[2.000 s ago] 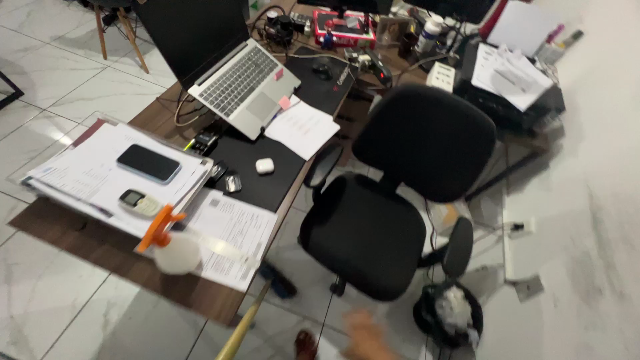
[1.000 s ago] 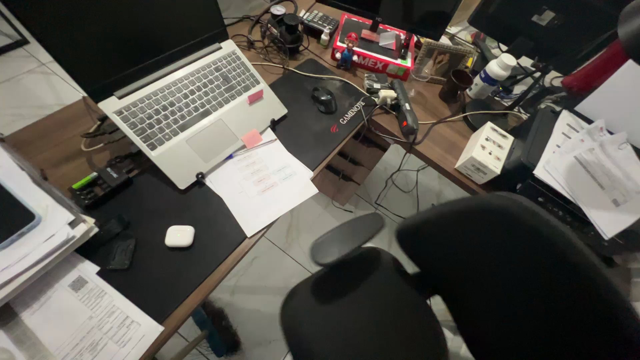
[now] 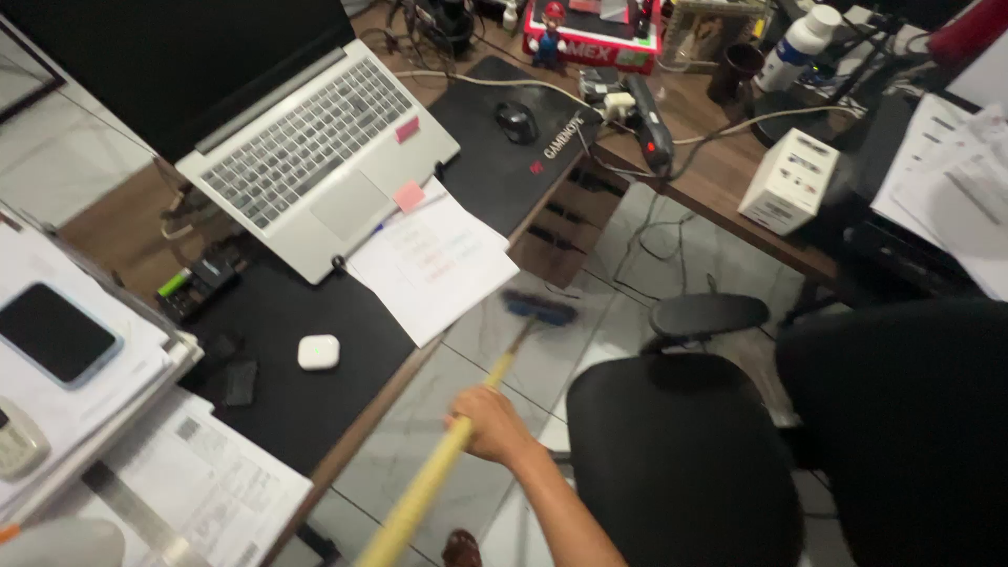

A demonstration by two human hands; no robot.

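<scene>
My right hand (image 3: 490,424) is closed around the yellow handle (image 3: 425,480) of a broom, low in the middle of the view. The handle slants from the bottom edge up to a blurred blue broom head (image 3: 540,307), which is on the tiled floor between the desk and the office chair, close to the desk's drawers. My left hand is out of view. The handle's near end is cut off by the bottom edge.
A black office chair (image 3: 685,449) stands right of the broom. Left is the desk with an open laptop (image 3: 315,157), papers (image 3: 433,260), a white earbud case (image 3: 318,352) and a phone (image 3: 59,335). Cables (image 3: 654,244) hang to the floor under the side desk. A shoe (image 3: 461,549) shows at the bottom.
My right hand and the broom handle, out of view one second ago, now show in the middle. The broom head is now on the floor by the drawers.
</scene>
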